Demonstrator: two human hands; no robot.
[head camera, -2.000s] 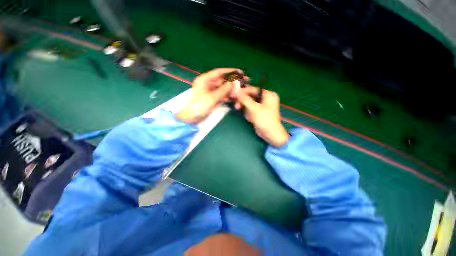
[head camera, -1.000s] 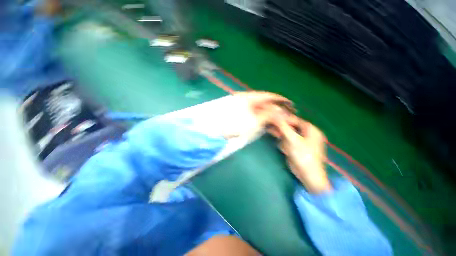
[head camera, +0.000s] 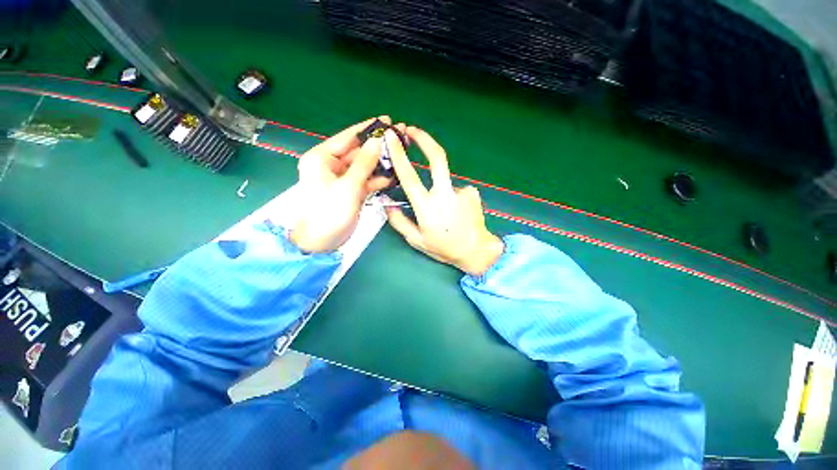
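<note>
My left hand holds a dark round device unit with gold and white parts on its open side, above the mat's far edge. My right hand is against the unit, its fingertips on the open side. Whether it also holds a small part or tool is hard to tell. A white label sheet lies under my left wrist and forearm, partly hidden by the sleeve.
Small stacked parts stand at the metal post. A dark short bar lies left of them. The belt carries black discs. Black trays are stacked beyond. A waste bin is left, a marker far right.
The view swung and then steadied. The hands stay together around the unit. My right hand's fingers are now more extended over the unit's open side.
</note>
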